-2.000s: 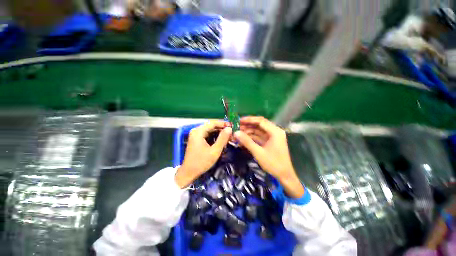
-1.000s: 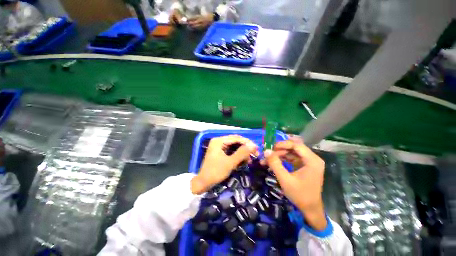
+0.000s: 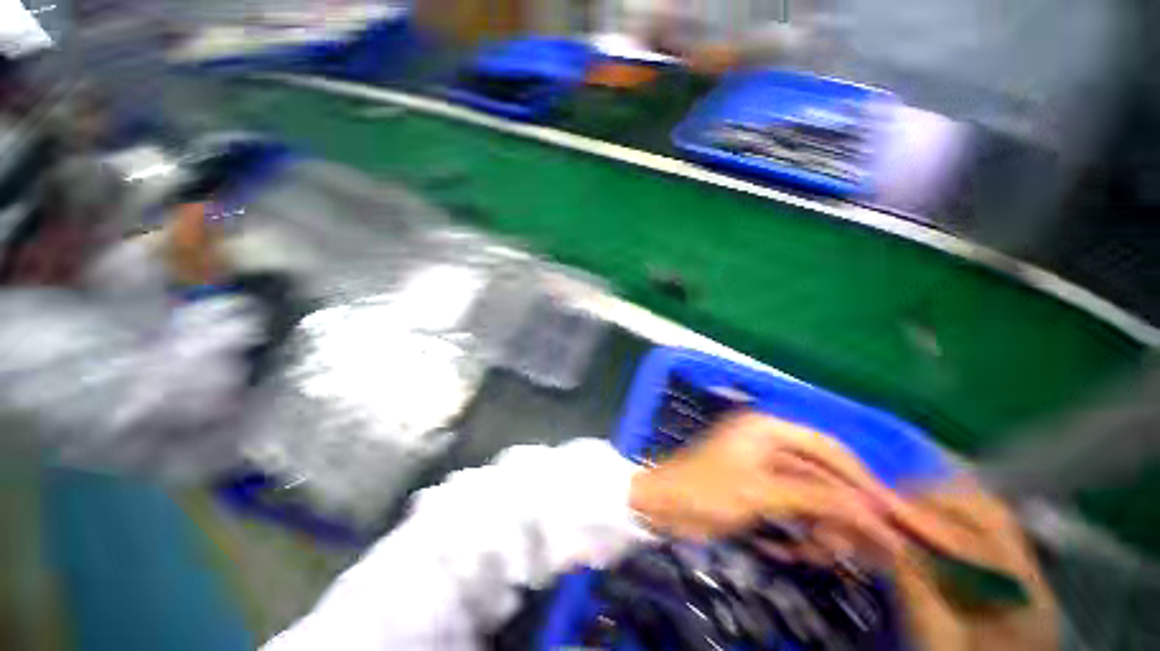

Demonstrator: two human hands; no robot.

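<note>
The frame is strongly blurred. My left hand (image 3: 763, 483) is over the blue bin (image 3: 655, 382), its fingers reaching right to meet my right hand (image 3: 973, 560). A dark green strip, likely the circuit board (image 3: 980, 581), shows at my right hand, which holds it. My left fingertips are at or beside my right fingers; whether they grip anything is hidden by blur. Black housings (image 3: 738, 591) lie loose in the bin below my hands.
The green conveyor (image 3: 789, 280) runs beyond the bin, with small blurred items on it. Shiny blister trays (image 3: 382, 369) and a clear plastic box (image 3: 547, 333) are left of the bin. A person in white sleeves (image 3: 127, 369) is at the left. Another blue bin (image 3: 789, 127) stands across the belt.
The view has swung left, so the bin and my hands now show lower and further right. The green board was upright between my hands and now lies tilted at my right hand.
</note>
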